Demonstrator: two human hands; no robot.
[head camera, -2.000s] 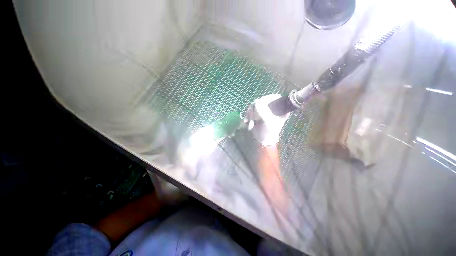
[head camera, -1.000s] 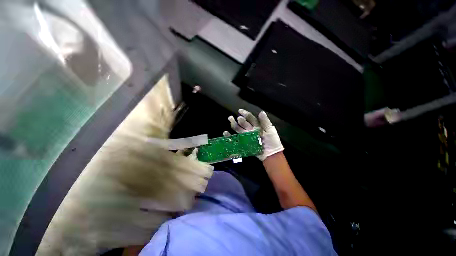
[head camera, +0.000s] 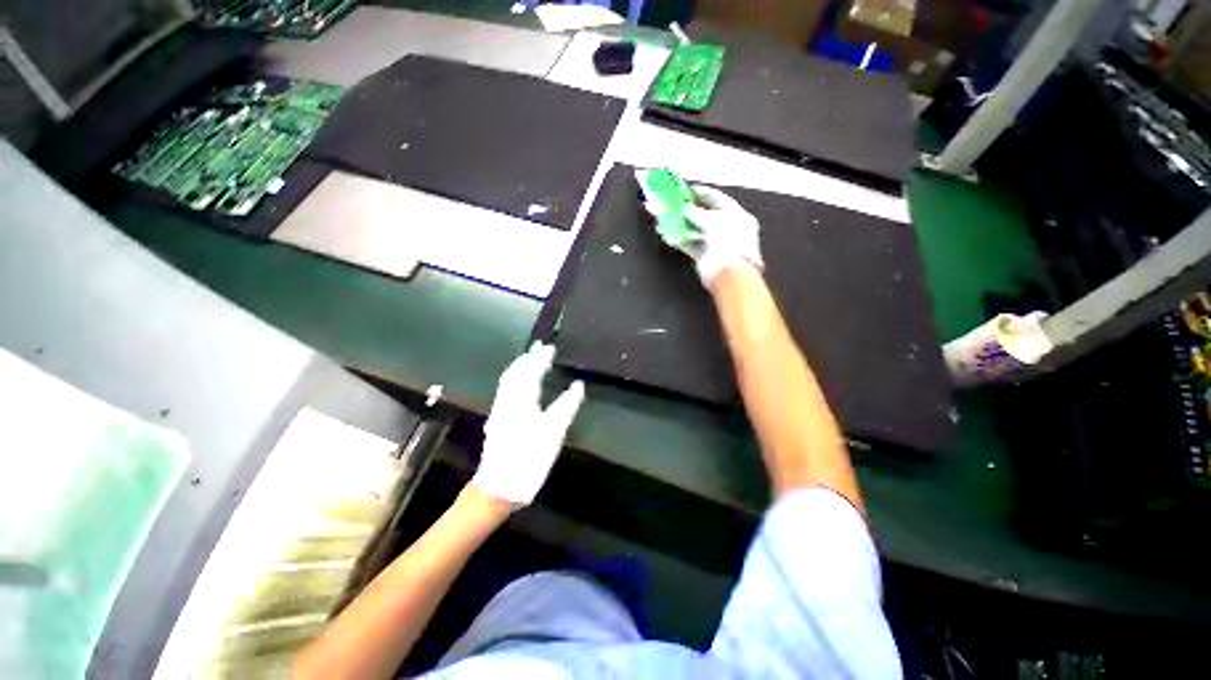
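Note:
My right hand (head camera: 717, 233), in a white glove, holds a narrow green circuit board (head camera: 668, 206) over the upper left corner of a large black foam sheet (head camera: 770, 319). Whether the board touches the sheet cannot be told. My left hand (head camera: 526, 428), also gloved in white, is near the sheet's lower left corner at the bench's front edge, fingers apart and empty. Another green board (head camera: 688, 77) lies on a black sheet (head camera: 810, 106) at the back.
A green bench (head camera: 299, 299) carries the sheets. Many green boards (head camera: 239, 140) lie at the left beside another black sheet (head camera: 465, 133). A pale post (head camera: 1016, 93) and a white roll or cup (head camera: 999, 348) are at the right. The cabinet (head camera: 199, 312) is at the left.
The view has turned from the cabinet to the bench. The right hand has carried the board onto or over the black sheet. The left hand has come out empty beside the bench.

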